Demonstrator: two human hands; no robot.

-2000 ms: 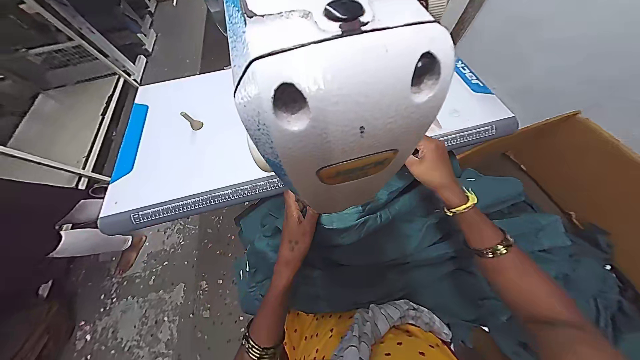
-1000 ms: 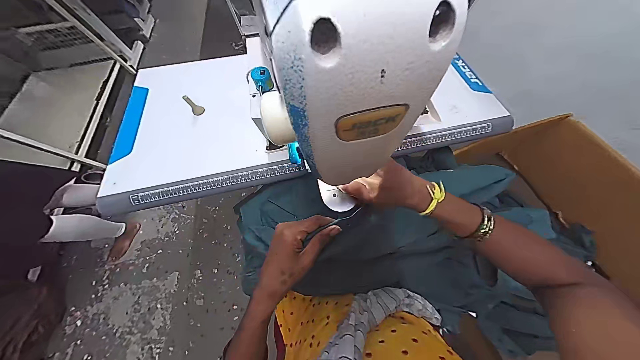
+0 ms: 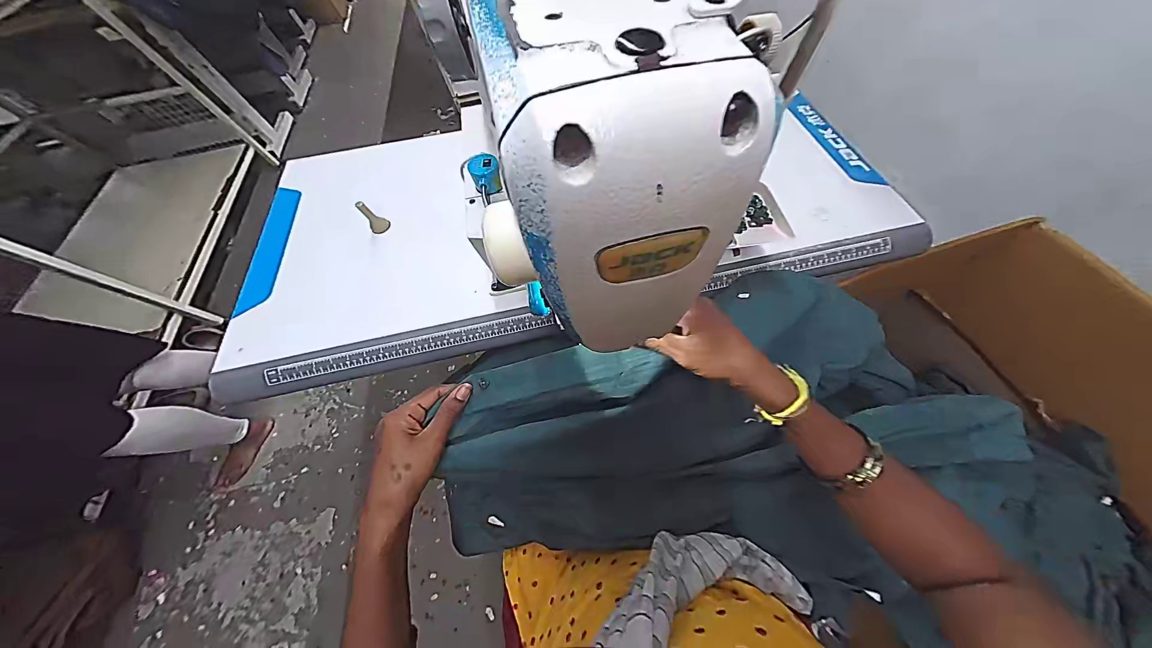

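Note:
A white Jack industrial sewing machine (image 3: 630,171) rises over the front edge of its white table (image 3: 378,270). Dark teal fabric (image 3: 612,450) lies below the machine head and spreads over my lap to the right. My left hand (image 3: 414,441) pinches the fabric's left edge between thumb and fingers, near a small round mark. At the lower right of the machine head, my right hand (image 3: 706,342) grips the fabric; its fingertips are partly hidden by the head. The needle area is hidden behind the head.
A small pale spoon-shaped object (image 3: 373,219) lies on the table's left part. An open cardboard box (image 3: 1017,297) with teal fabric stands at the right. White metal racks (image 3: 180,81) are at the upper left. Another person's leg and bare foot (image 3: 243,454) show at the left.
My left hand has moved left, away from my right hand, and the fabric edge is now spread between them. My right hand was in front of the head's lower tip one second ago.

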